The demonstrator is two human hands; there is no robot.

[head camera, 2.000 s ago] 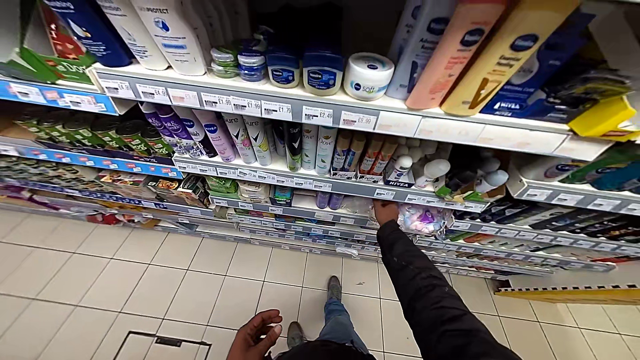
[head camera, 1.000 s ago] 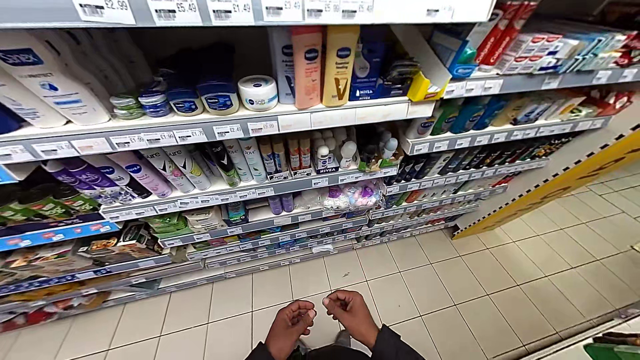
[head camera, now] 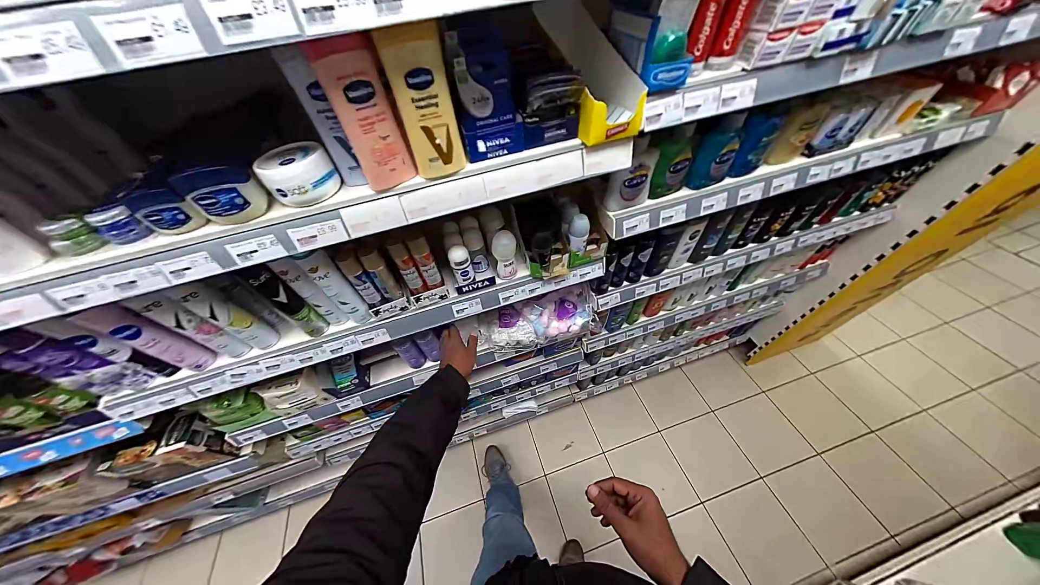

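Observation:
My left hand [head camera: 459,351] reaches to a lower shelf, between purple-capped bottles [head camera: 418,348] on its left and clear bags of cotton wool balls [head camera: 561,315] on its right. Its fingertips are partly hidden at the shelf, so whether they grip anything is unclear. Low in front of my body, my right hand [head camera: 630,516] hangs over the floor with curled fingers and nothing visible in it. Just above the left hand stand roll-on deodorants [head camera: 461,266] and small boxed spray cans [head camera: 374,272].
Lotion bottles [head camera: 421,97] and petroleum jelly tubs [head camera: 219,195] line the shelf above. Aerosol cans [head camera: 284,296] lie tilted at left. Shower gels [head camera: 673,162] stand at right, near a yellow panel [head camera: 902,260] by the tiled floor [head camera: 780,439]. A white ledge [head camera: 967,544] crosses the bottom right corner.
A second ago both hands were together in front of my body; my left hand has since moved forward to the shelf. Two seconds ago my right hand was at the shelf instead.

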